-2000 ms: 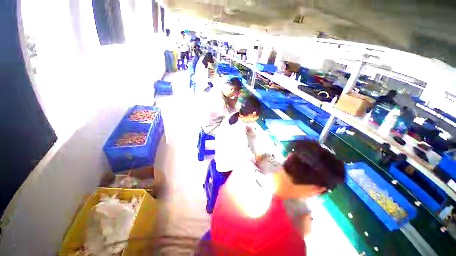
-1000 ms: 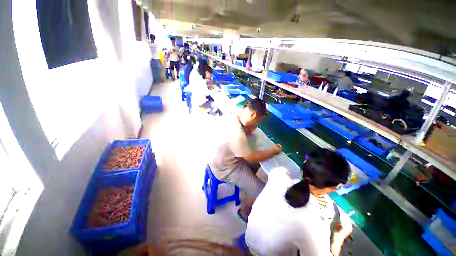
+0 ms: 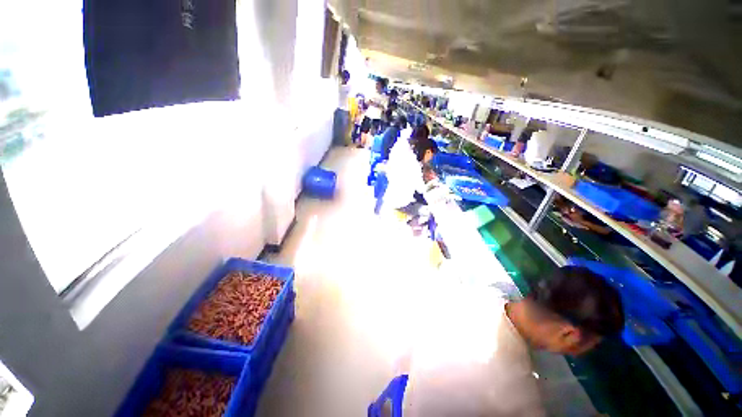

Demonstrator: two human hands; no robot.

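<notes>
Neither of my hands is in the picture. Nearest in front on the lower left are blue crates [image 3: 270, 345] heaped with small reddish-brown pieces [image 3: 236, 308]. A second crate opening with like pieces [image 3: 191, 394] is cut off by the bottom edge. On the lower right a seated person [image 3: 573, 313] in a pale top leans toward the bench; glare washes out most of the body.
A blue stool [image 3: 389, 397] stands by the aisle floor [image 3: 325, 326]. A blue bin [image 3: 319, 182] is by the left wall. Right are the green conveyor belt [image 3: 521, 259], blue trays [image 3: 480, 191] and a long shelf [image 3: 602, 213]. More people [image 3: 403, 171] are farther along.
The view has moved forward along the aisle. The person in red and the yellow crate have left the picture. The crates of reddish-brown pieces are nearer, and the view has turned somewhat left.
</notes>
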